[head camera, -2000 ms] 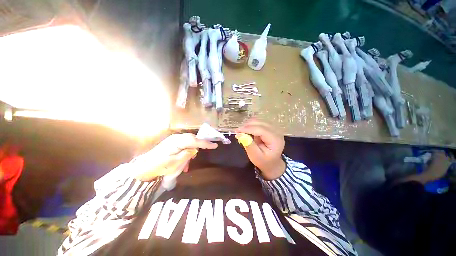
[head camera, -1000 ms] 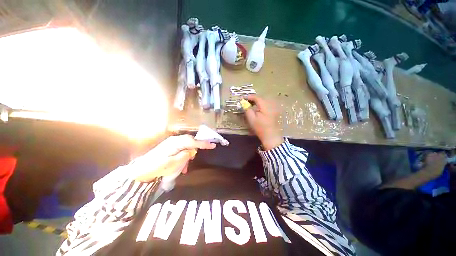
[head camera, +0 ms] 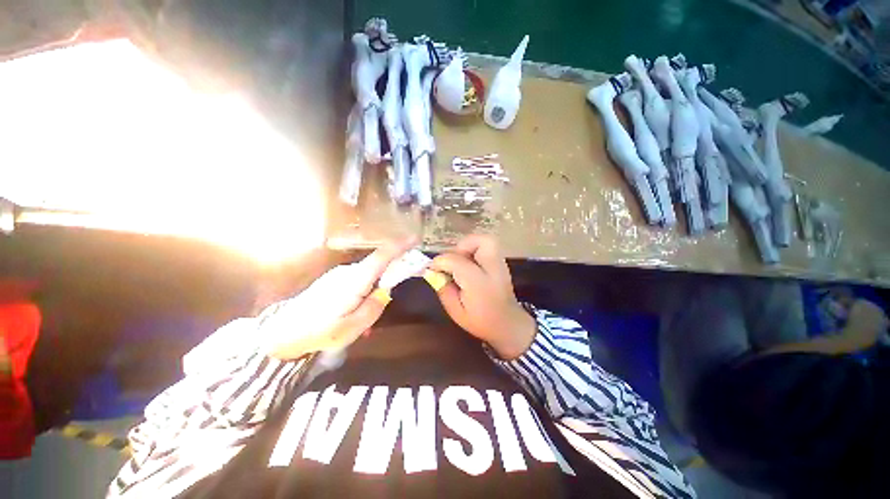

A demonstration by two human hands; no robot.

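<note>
My left hand [head camera: 337,300] is closed around a pale limb-shaped workpiece [head camera: 408,265] in front of my chest, at the bench's near edge. My right hand [head camera: 478,292] has its thumb and fingers at the end of the same workpiece. Yellow finger cots show on both hands. Whether a small pin is between the right fingertips cannot be seen. Small pins [head camera: 478,168] lie on the tan bench top just beyond my hands.
A small group of workpieces [head camera: 394,122] lies at the bench's left, a larger group [head camera: 683,146] at right. A white cone-nozzle bottle [head camera: 504,95] and a round pot [head camera: 471,95] stand behind the pins. A glaring heating box [head camera: 166,146] is at left. A neighbour's arm [head camera: 820,343] shows at right.
My right hand was over the pins one second ago and has come back to the workpiece. My left hand has turned the workpiece, and both hands are now close together.
</note>
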